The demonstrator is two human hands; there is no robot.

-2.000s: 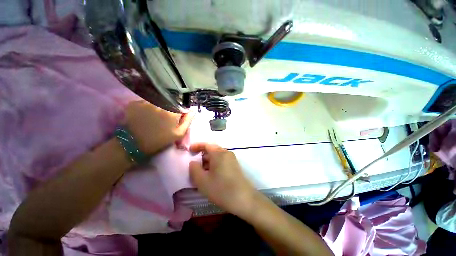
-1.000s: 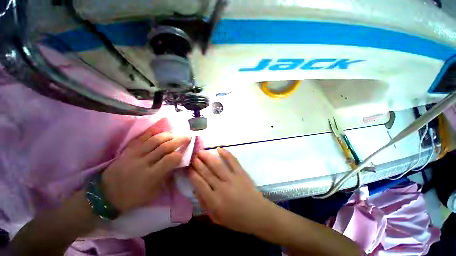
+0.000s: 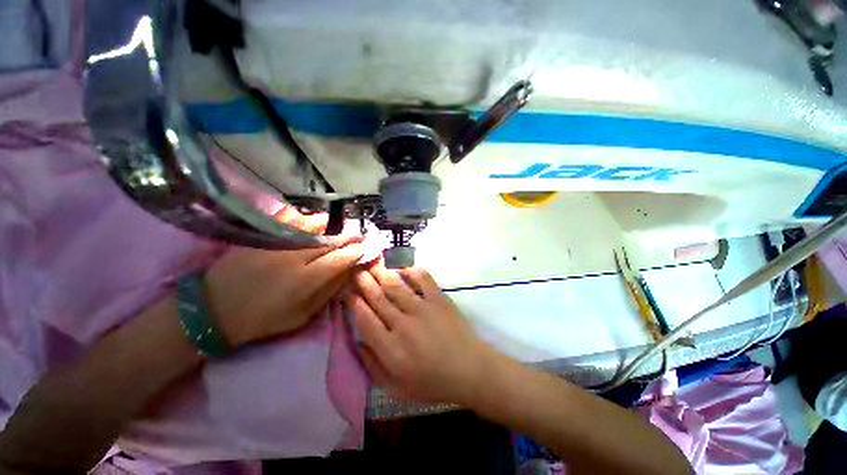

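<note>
A pink garment panel [image 3: 269, 399] lies under and in front of my hands and hangs over the table's front edge. My left hand [image 3: 279, 283] lies on the cloth with its fingertips close to the lit needle area [image 3: 367, 237] of the white sewing machine [image 3: 594, 153]. My right hand [image 3: 409, 334] is beside it on the right, with its fingertips at the cloth's edge just below the needle area. Both hands press or pinch the cloth there. The exact fingertip contact is washed out by bright light and partly hidden by the curved metal guard [image 3: 186, 190].
More pink cloth [image 3: 84, 250] covers the left. Slim yellow and green snips [image 3: 643, 295] lie on the bed at right. A yellow ring handle [image 3: 529, 198] shows beneath the arm. A pale cable [image 3: 724, 290] slants across the right. Crumpled pink cloth [image 3: 720, 417] sits low at right.
Both hands have moved up closer to the needle area with the cloth edge. The small folded pink piece between them is now mostly covered. The camera view has also shifted.
</note>
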